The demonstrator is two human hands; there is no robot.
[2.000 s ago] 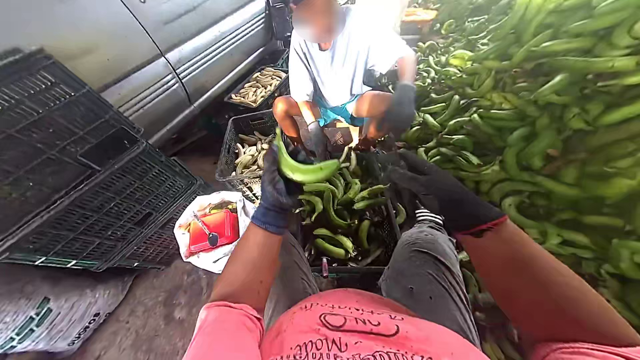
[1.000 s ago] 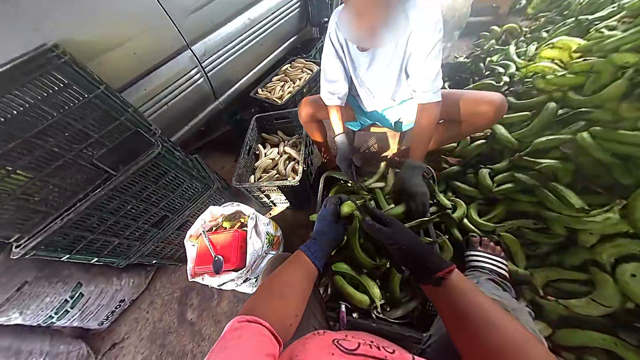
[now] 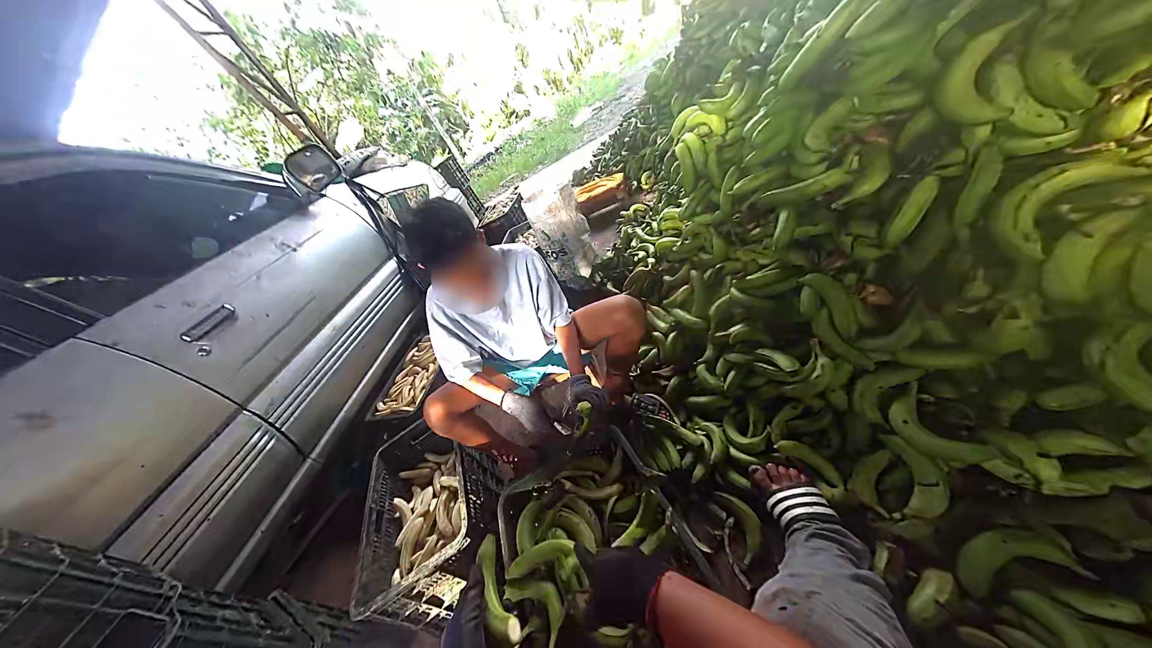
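At the bottom edge, my left hand [image 3: 463, 614] in a dark blue glove is mostly cut off. A green plantain [image 3: 492, 585] stands upright against it; my fingers are hidden, so a grip on it cannot be made out. My right hand [image 3: 625, 583], in a dark glove, is low over a black crate [image 3: 506, 531] of green plantains [image 3: 544, 556]; its fingers are blurred and hidden. Facing me, a seated person wears gray gloves [image 3: 585, 393] and has a green plantain piece [image 3: 583, 416] at the hands.
A crate [image 3: 364, 558] of pale peeled plantains [image 3: 427, 526] stands left of mine, with another peeled batch [image 3: 409, 378] behind. A silver vehicle [image 3: 261, 360] runs along the left. A large heap of green plantains [image 3: 810, 297] covers the right, beside my bare foot [image 3: 778, 477].
The view has tilted up, so the vehicle's window and the trees show. The other person's hands have drawn back from my crate toward their lap. My hands now sit at the bottom edge.
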